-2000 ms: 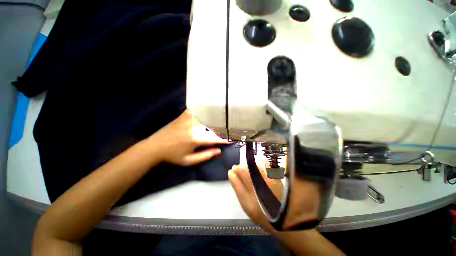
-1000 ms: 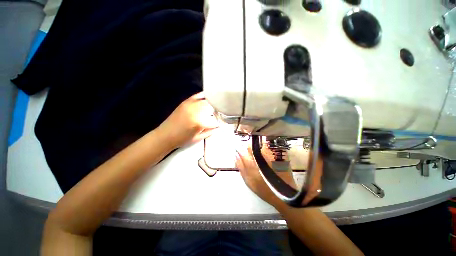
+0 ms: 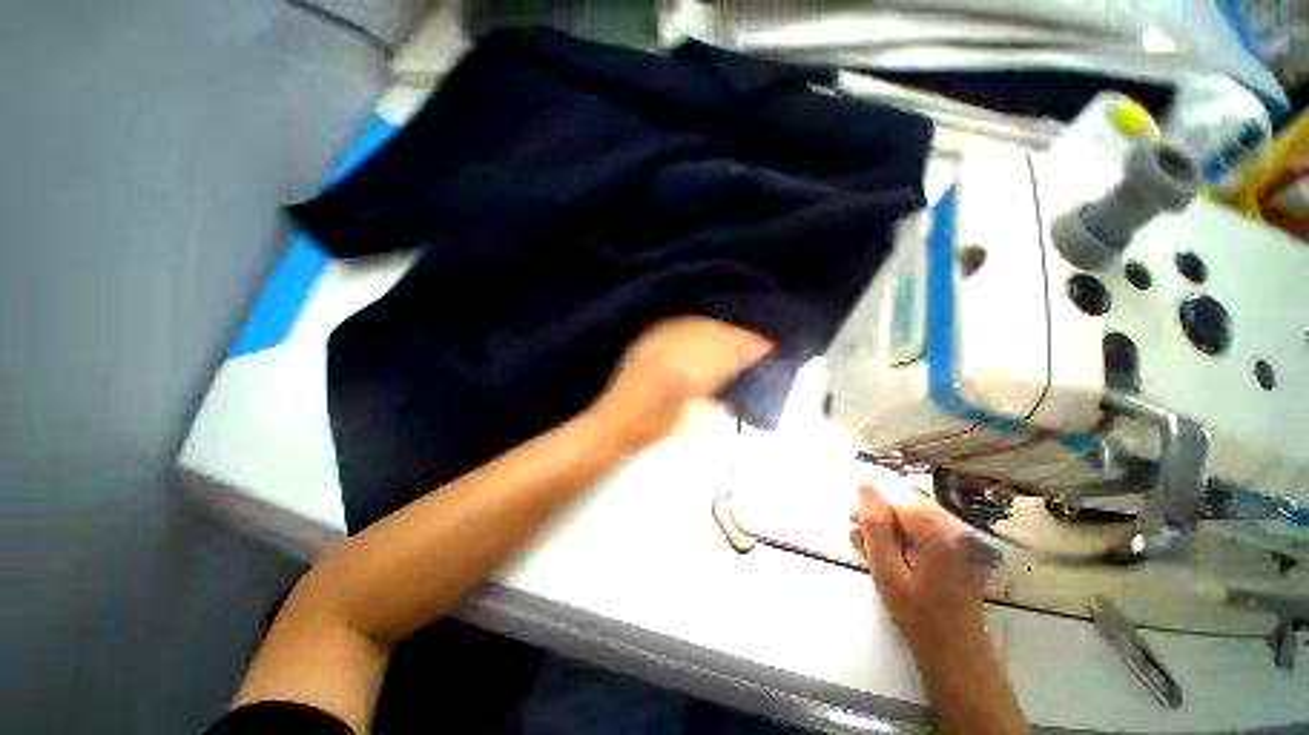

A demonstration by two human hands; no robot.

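Note:
A dark navy cloth piece (image 3: 574, 244) lies spread to the left of the sewing machine head (image 3: 991, 316). My left hand (image 3: 678, 376) is blurred, its closed fingers at the cloth's right edge near the bright needle area. My right hand (image 3: 922, 557) is on the bed below the machine head, right of the lit plate, with curled fingers. A small grey end shows beside its knuckles; whether the hand holds it is unclear. The presser foot and needle cannot be made out in the glare.
A slim grey tool (image 3: 1137, 653) lies on the bed at lower right. A small beige oval piece (image 3: 734, 526) lies by the plate outline. A grey wall (image 3: 115, 316) stands at left. A thread cone with a yellow top (image 3: 1113, 137) and pale material stand behind the machine.
The view has swung left and widened, showing the machine's side and the whole cloth. My left hand has moved away from the needle area with the cloth's edge; my right hand has curled.

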